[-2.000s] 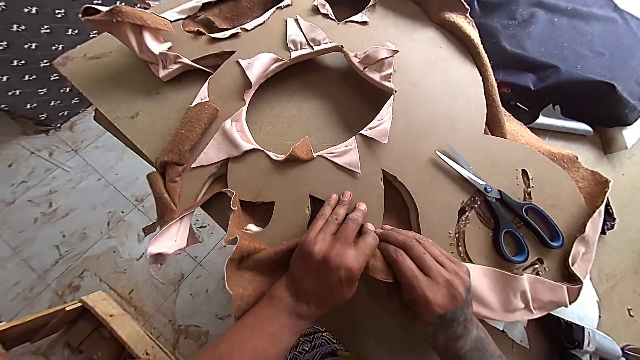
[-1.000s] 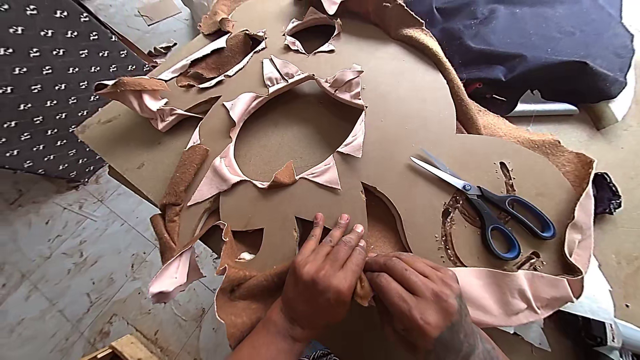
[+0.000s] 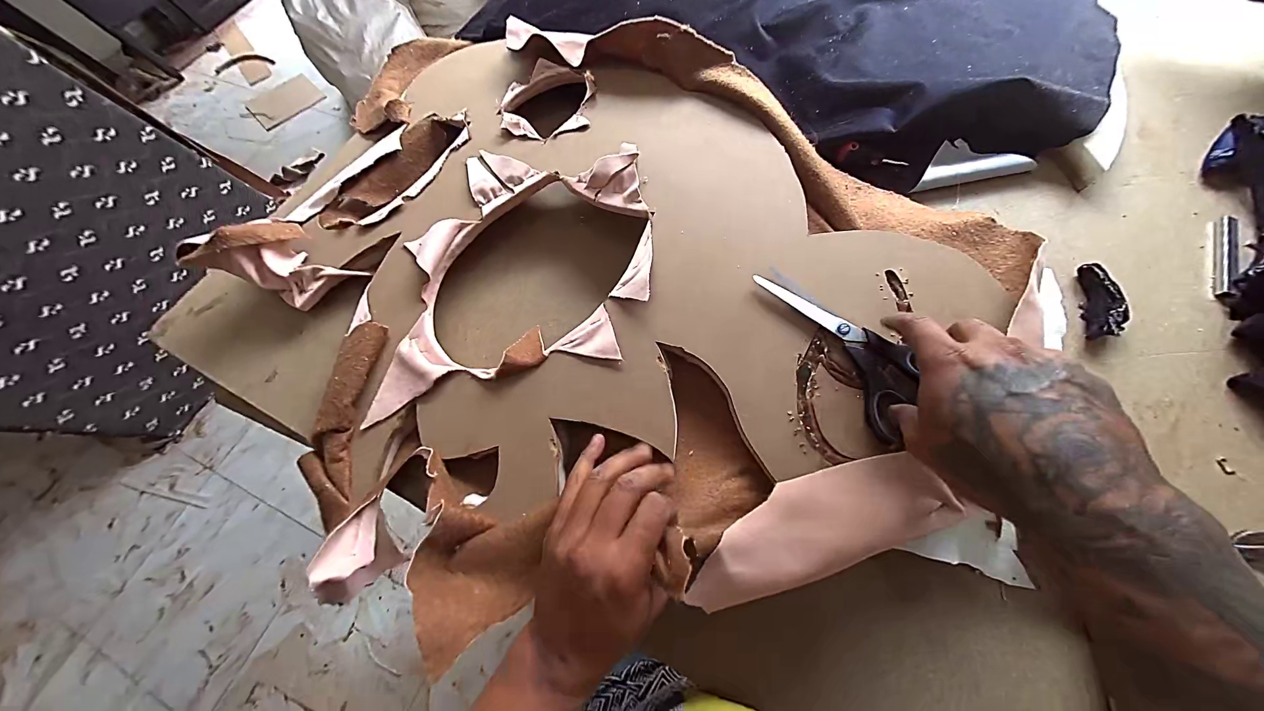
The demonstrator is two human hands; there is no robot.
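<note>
A brown board (image 3: pixel 721 197) with cut-out openings lies before me, with leather, pink on one face and brown suede on the other, folded around its edges. My left hand (image 3: pixel 607 543) rests at the lower edge, fingers over a dark opening and on the brown suede (image 3: pixel 474 583). Over at the right, my right hand (image 3: pixel 973 395) reaches across the handles of the scissors (image 3: pixel 810 308); whether its fingers grip them is hidden. The scissors' blades point to the upper left. Pink leather flaps (image 3: pixel 434 341) stand around the large oval opening. A pink leather strip (image 3: pixel 829 528) is folded over the lower edge.
Dark cloth (image 3: pixel 889 69) lies beyond the board at the top. A patterned dark panel (image 3: pixel 99 237) stands at the left, above a littered tiled floor (image 3: pixel 217 592). Small black scraps (image 3: pixel 1101 301) and a metal piece (image 3: pixel 1224 257) are at the right on the table.
My right hand has left the suede beside my left hand and moved right, to the scissors' handles. My left hand stays at the lower edge. The view has shifted.
</note>
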